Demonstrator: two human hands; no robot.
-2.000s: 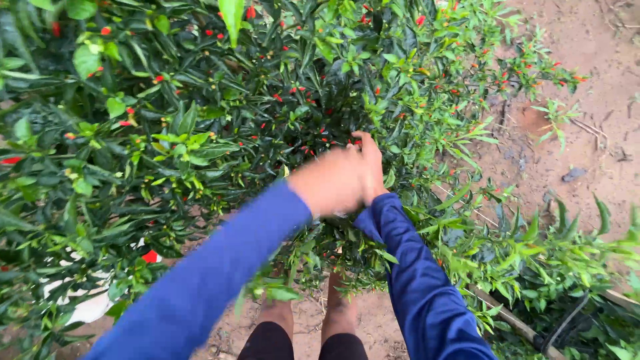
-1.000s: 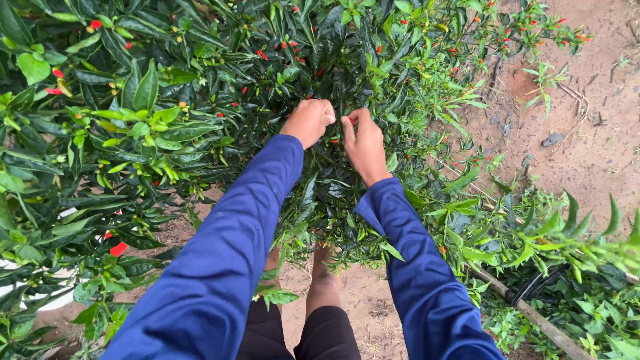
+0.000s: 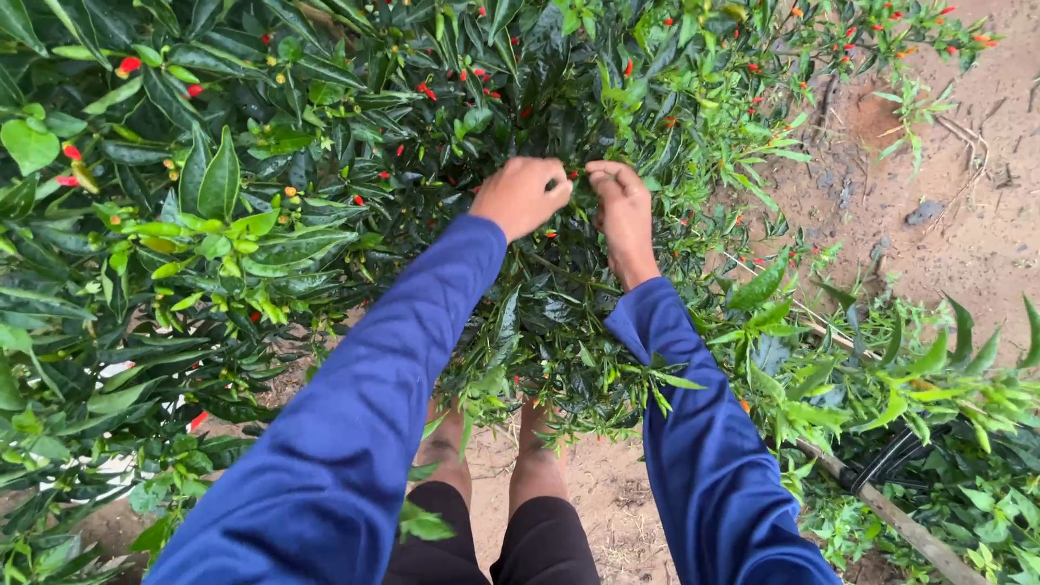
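Note:
Chilli pepper plants (image 3: pixel 301 252) with small red fruits surround both my hands. My left hand (image 3: pixel 526 195) is over the middle of the foliage, its fingers curled and its thumb near the forefinger; whether it holds anything is hidden. Just to the right, my right hand (image 3: pixel 624 207) has its fingertips bent toward the left hand, and its grip is too small to make out. A red chilli (image 3: pixel 574 174) shows in the narrow gap between the two hands. Another red chilli (image 3: pixel 426 91) hangs among the leaves farther up and left.
Leafy branches reach over my forearms and in front of my legs (image 3: pixel 536 455). A wooden pole (image 3: pixel 918 532) with black cord (image 3: pixel 890 463) tied round it lies at the lower right. Bare reddish soil (image 3: pixel 975 211) is on the right, and a white thing shows through leaves at the lower left.
Two seconds ago the hands were together, the left blurred over the right; since one second ago they have been side by side with a small gap.

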